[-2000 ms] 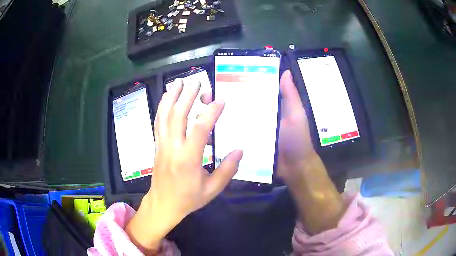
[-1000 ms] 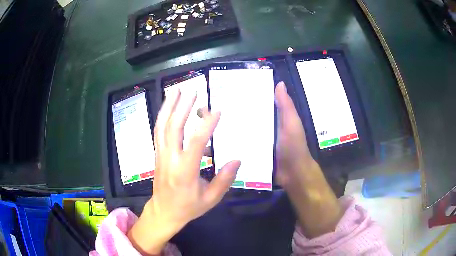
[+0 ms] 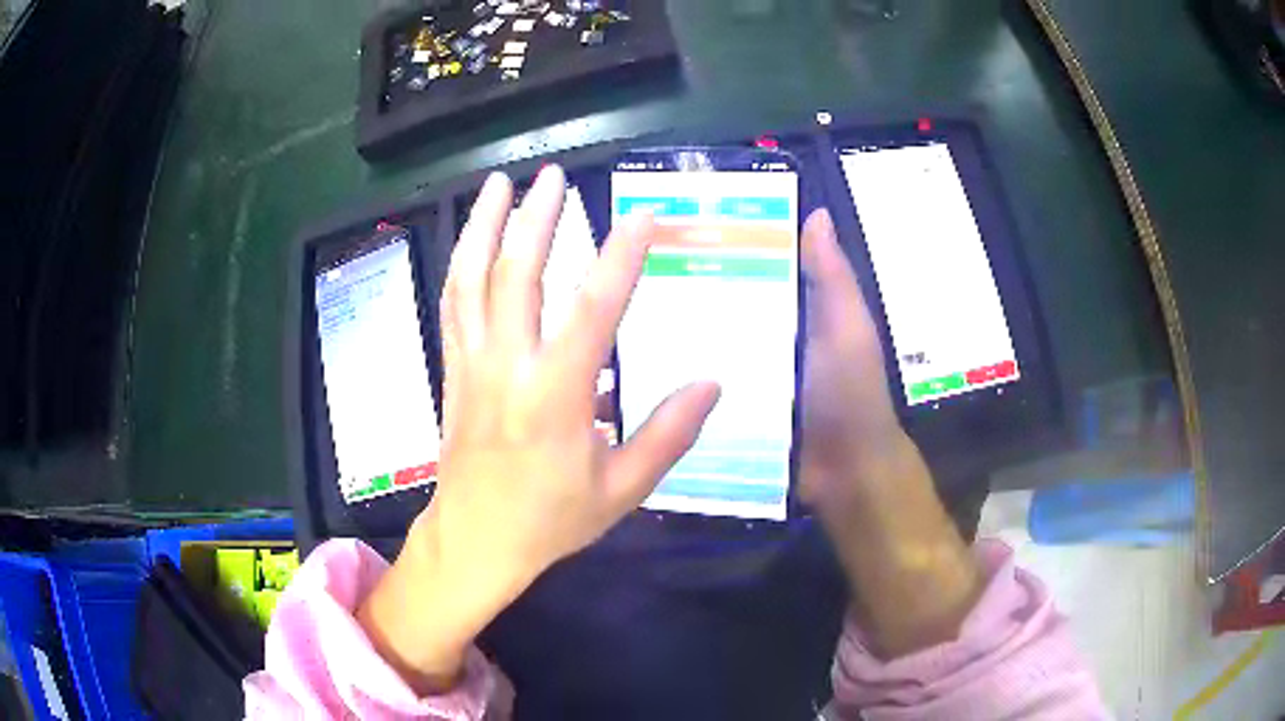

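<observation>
A smartphone (image 3: 705, 338) is held face up above the phone tray (image 3: 1040, 338). Its lit screen shows blue, orange and green bars near the top. My right hand (image 3: 846, 380) holds it along its right edge, with the fingers behind it hidden. My left hand (image 3: 529, 380) is spread over the phone's left side. Its index fingertip is at the upper left bars and its thumb is over the lower screen; whether they touch is unclear. Other lit phones lie in the tray, one at the left (image 3: 374, 366), one at the right (image 3: 926, 268) and one mostly hidden under my left hand.
A smaller black card tray (image 3: 564, 88) with many loose chips lies beyond the phones on the dark green bench (image 3: 254, 183). Blue bins (image 3: 99, 606) and a box of lime-green blocks (image 3: 275, 568) stand at the lower left. A blue object (image 3: 1113, 510) is at the lower right.
The held phone's screen has changed from nearly plain white to coloured bars. The phone has shifted slightly up and right. My left index finger has moved up to the screen's top bars.
</observation>
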